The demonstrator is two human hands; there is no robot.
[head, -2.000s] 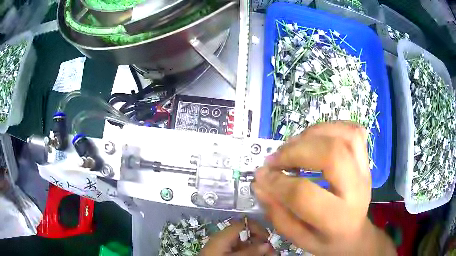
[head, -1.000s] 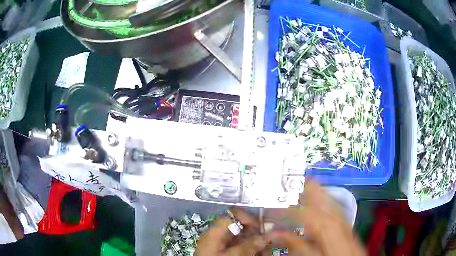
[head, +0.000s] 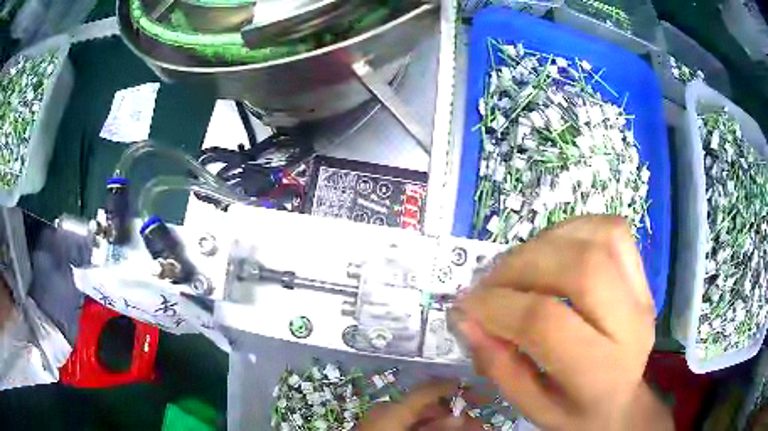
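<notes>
My right hand [head: 564, 320] is at the right end of the white fixture plate [head: 261, 316], its thumb and fingertips pinched beside the clear block [head: 387, 307]. The fingers hide what they pinch, so I cannot tell if a part is held. A small green spot shows at the block's right edge. My left hand [head: 413, 408] is below the plate over the grey tray [head: 253, 370], cut off by the bottom edge. A small white-headed part [head: 458, 406] shows at its fingertips; whether it is gripped is unclear. More white-headed parts [head: 324, 396] lie in the tray left of this hand.
A blue tray [head: 661, 210] heaped with stemmed parts is behind my right hand. A translucent tub [head: 692, 252] stands far right, another far left. A steel bowl [head: 253, 84] with green pieces is at the top, a dark controller [head: 368, 195] behind the plate, a red stool [head: 80, 353] lower left.
My right hand went from the plate's right end down beside my left hand, then back up to the plate's end. The whole view has shifted slightly.
</notes>
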